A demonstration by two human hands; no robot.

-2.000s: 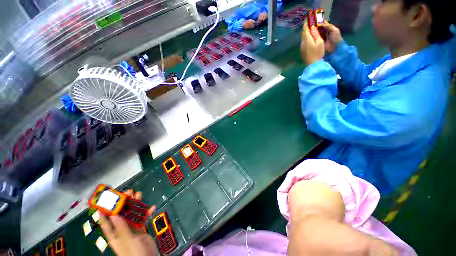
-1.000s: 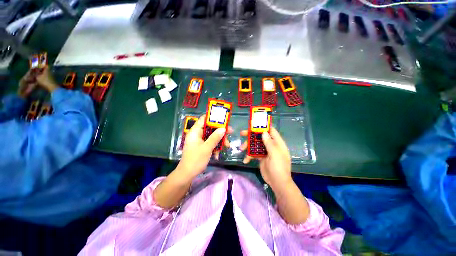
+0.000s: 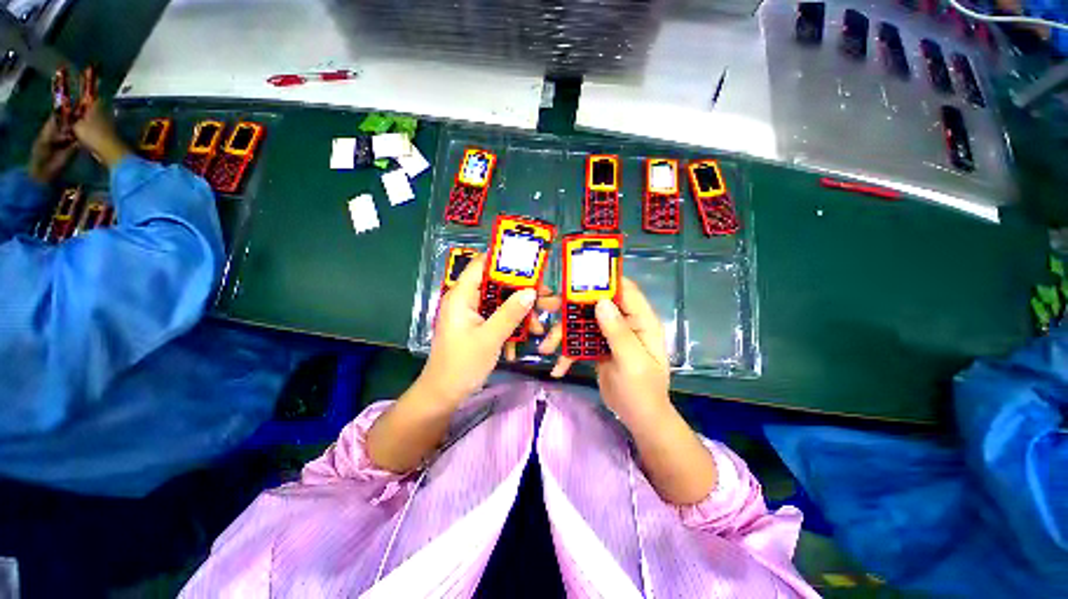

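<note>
My left hand [image 3: 463, 339] holds a red-orange keypad phone [image 3: 518, 253] with a lit white screen, its thumb on the keys. My right hand [image 3: 635, 351] holds a second such phone [image 3: 589, 272], also lit white, thumb at the keys. Both phones are upright, side by side, above a clear blister tray [image 3: 738, 307]. In the tray's far row lie a phone [image 3: 471, 185] at left and three more at right, the middle one of these [image 3: 662, 195] with a white screen. Another phone [image 3: 459, 267] in the near row is partly hidden by my left hand.
White squares [image 3: 364, 213] and green pieces [image 3: 388, 123] lie left of the tray. A red pen [image 3: 310, 77] lies on the raised white surface [image 3: 457, 100]; a red stick [image 3: 861, 187] lies right. Dark phones are at the far right. Blue-sleeved neighbours sit on both sides.
My two hands have brought their phones closer together, the right one moving left. The view has shifted slightly. Both phones stay held with white screens.
</note>
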